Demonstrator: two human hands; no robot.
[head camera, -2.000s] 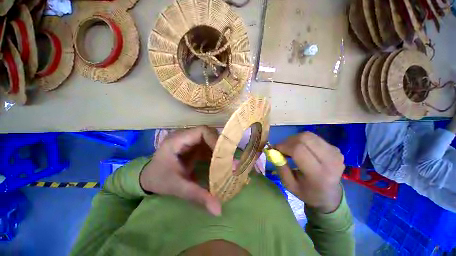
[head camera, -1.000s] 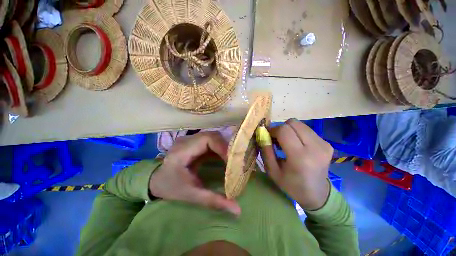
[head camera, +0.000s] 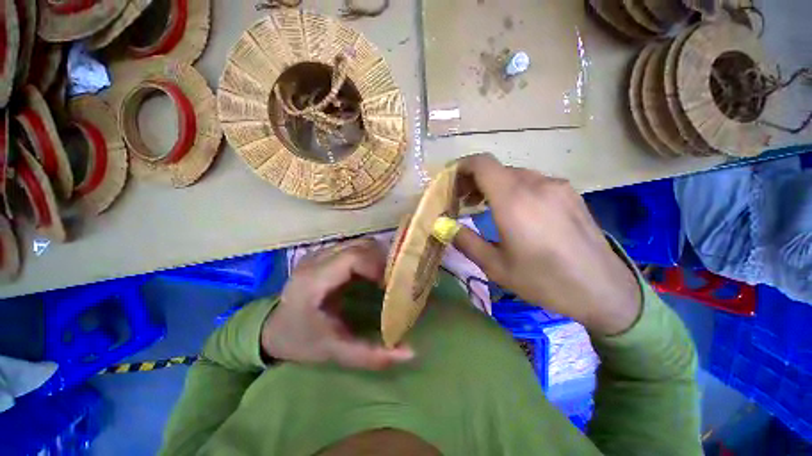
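A tan woven ring (head camera: 411, 276) stands nearly edge-on in front of my green top, with a little red showing on its left side. My left hand (head camera: 325, 307) holds the ring's left and lower edge between thumb and fingers. My right hand (head camera: 543, 236) is at the ring's upper right, its fingers on the rim. A small bright yellow piece (head camera: 445, 230) shows at my right thumb, against the ring. Its tip and what it is cannot be seen clearly.
Corded rings (head camera: 312, 107) are stacked on the table ahead. Red-banded rings (head camera: 158, 123) heap at the left. More corded rings (head camera: 699, 85) lean at the right. A cardboard sheet (head camera: 507, 98) bears a small white piece (head camera: 516, 63). A person's light-blue sleeve (head camera: 748, 232) is at the right.
My right hand has moved up and forward onto the ring's upper rim. The ring has turned nearly edge-on and shows red on its left side. The view has shifted and tilted.
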